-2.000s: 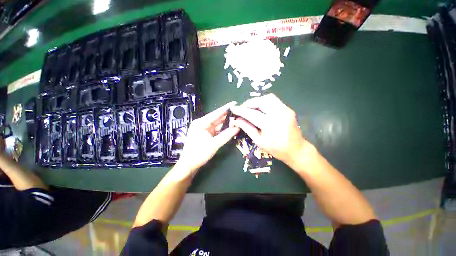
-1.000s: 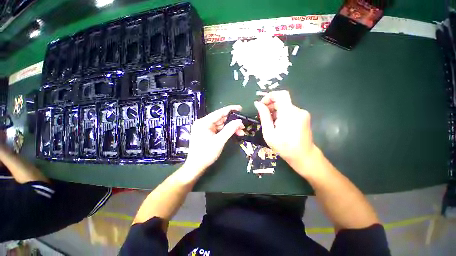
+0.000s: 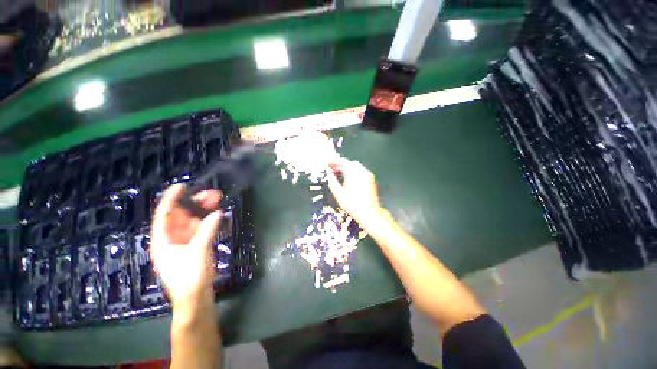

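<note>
My left hand (image 3: 186,241) is over the right part of the black blister tray (image 3: 108,209), thumb and fingers spread in a curve. A blurred dark shape (image 3: 234,169), possibly a black part, shows just beyond its fingers; I cannot tell if the hand holds it. My right hand (image 3: 356,191) is at the right edge of the white heap (image 3: 306,153), fingertips bent together; what is between them is unclear. A mottled heap of small white, tan and dark pieces (image 3: 328,241) lies nearer me.
A dark box or phone with a red-orange picture (image 3: 387,101) lies at the far bench edge, on the printed tape (image 3: 450,97). Shiny black ridged stacked trays (image 3: 583,137) stand at the right. Grey floor with a yellow line (image 3: 555,324) shows below the bench.
My hands have parted: the left moved left over the tray, the right up to the white heap. The black part is no longer between them. The view has shifted, showing more stacked trays at right.
</note>
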